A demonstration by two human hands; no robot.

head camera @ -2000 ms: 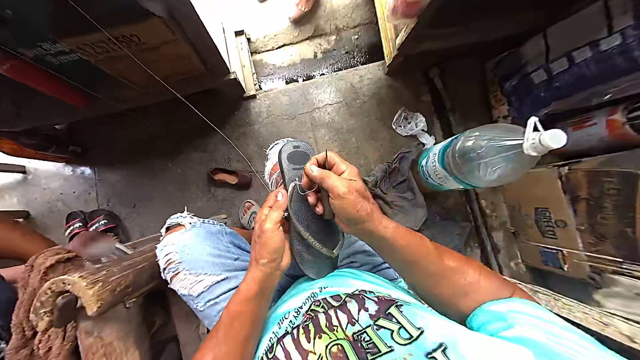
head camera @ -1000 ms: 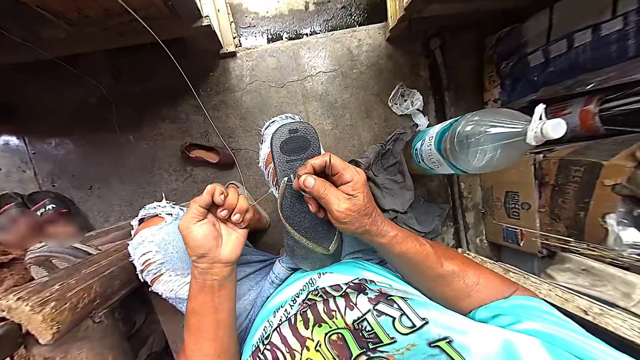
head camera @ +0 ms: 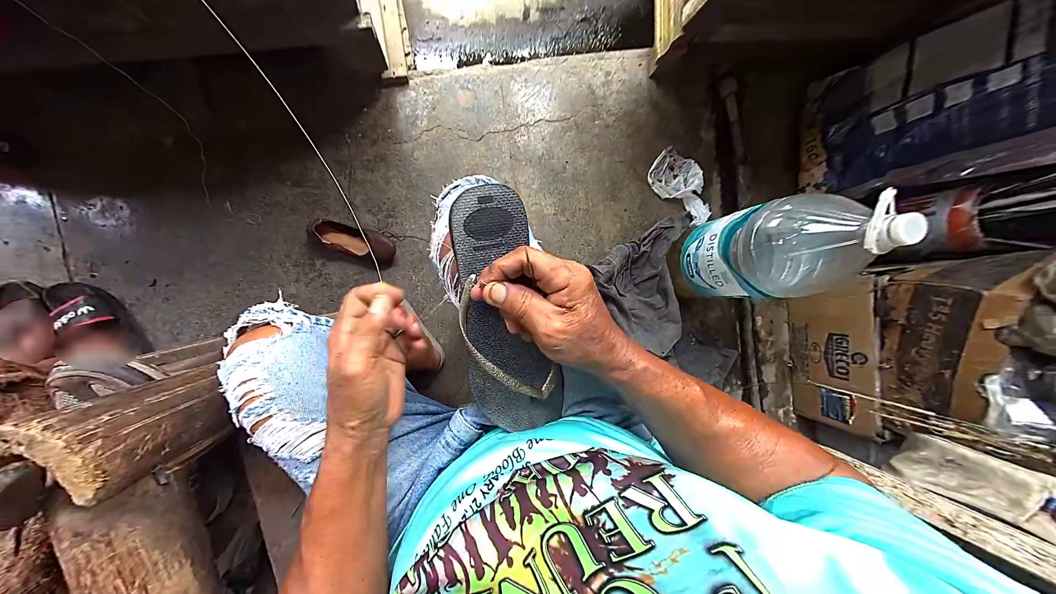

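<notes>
A dark grey flip-flop with a glittery strap lies sole-lengthwise over my lap and raised knee in ripped jeans. My right hand pinches at the strap's end near the flip-flop's edge; what sits between thumb and finger is too small to tell. To the left of the flip-flop, my left hand is raised with curled fingers closed on a thin pale thread, which runs up to the top left of the view. A stretch of thread between the two hands is hard to make out.
A brown slip-on shoe lies on the concrete floor. At the right are a large plastic bottle, a crumpled grey cloth, a plastic bag and cardboard boxes. A rough wooden beam and another person's sandalled feet are at left.
My left hand has moved left, away from the flip-flop where it was two seconds ago, and its fingers have turned upward. My right hand stays at the strap.
</notes>
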